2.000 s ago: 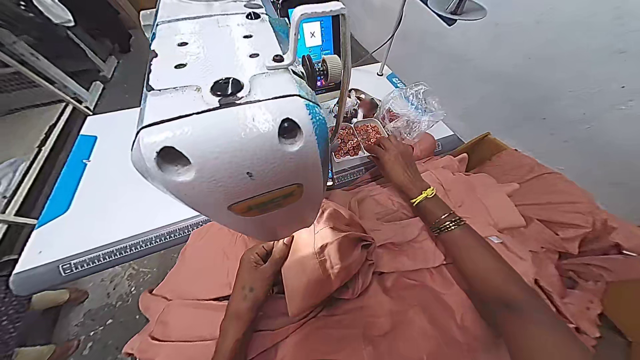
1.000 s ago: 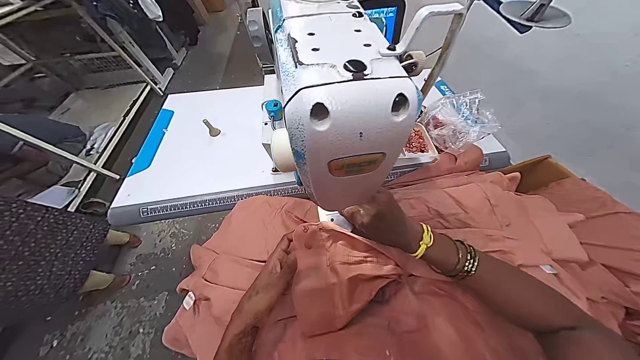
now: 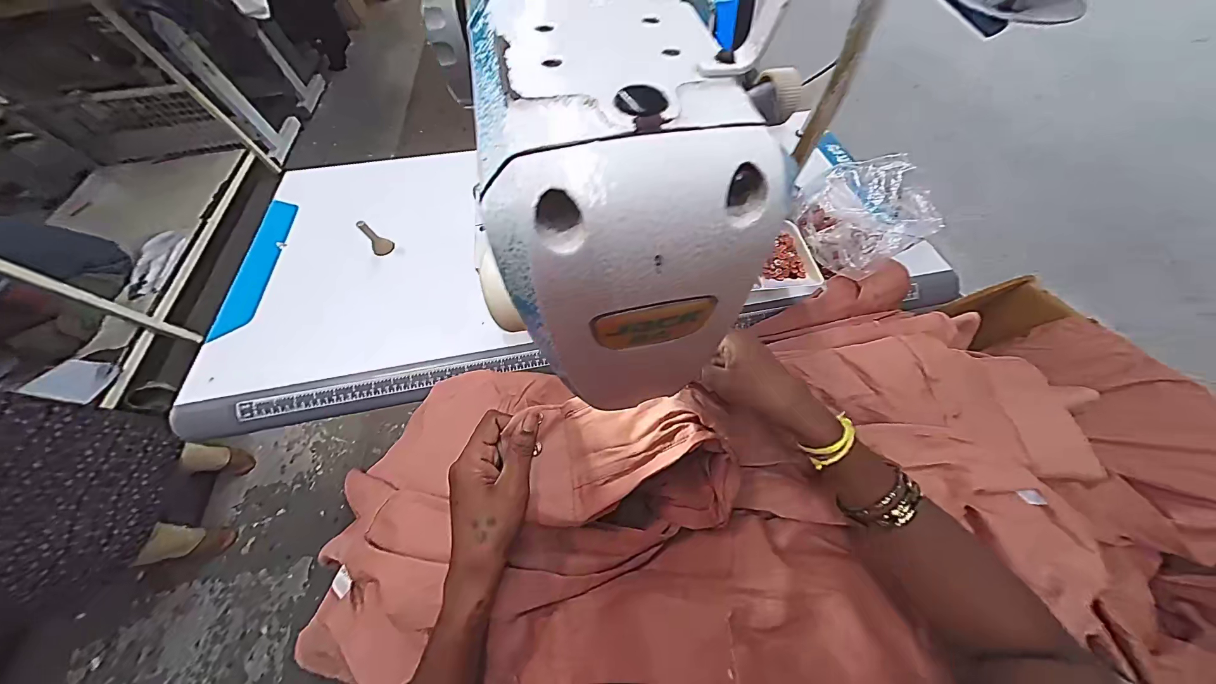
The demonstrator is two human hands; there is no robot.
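Note:
A white Jack sewing machine head (image 3: 655,209) fills the upper middle and hides the needle area. Below it lies a salmon-pink cloth garment (image 3: 627,456) with a gathered, open edge. My left hand (image 3: 494,475) pinches this garment between thumb and fingers, left of the machine head. At the head's lower right, my right hand (image 3: 760,380) has its fingers curled at the cloth, partly hidden by the machine; what they grip cannot be seen. A white tray (image 3: 803,261) of small reddish buttons sits behind, beside a clear plastic bag (image 3: 869,214).
More pink garments (image 3: 1026,427) spread to the right over a cardboard box (image 3: 1016,309). A small wooden-looking peg (image 3: 376,239) lies on the white machine table (image 3: 380,313). At the far left a person in dark patterned clothing (image 3: 76,503) stands near white metal racks.
My right hand has gone from the button tray to the cloth under the machine head. The left hand keeps to the cloth, now with its thumb raised at the edge. The view has shifted.

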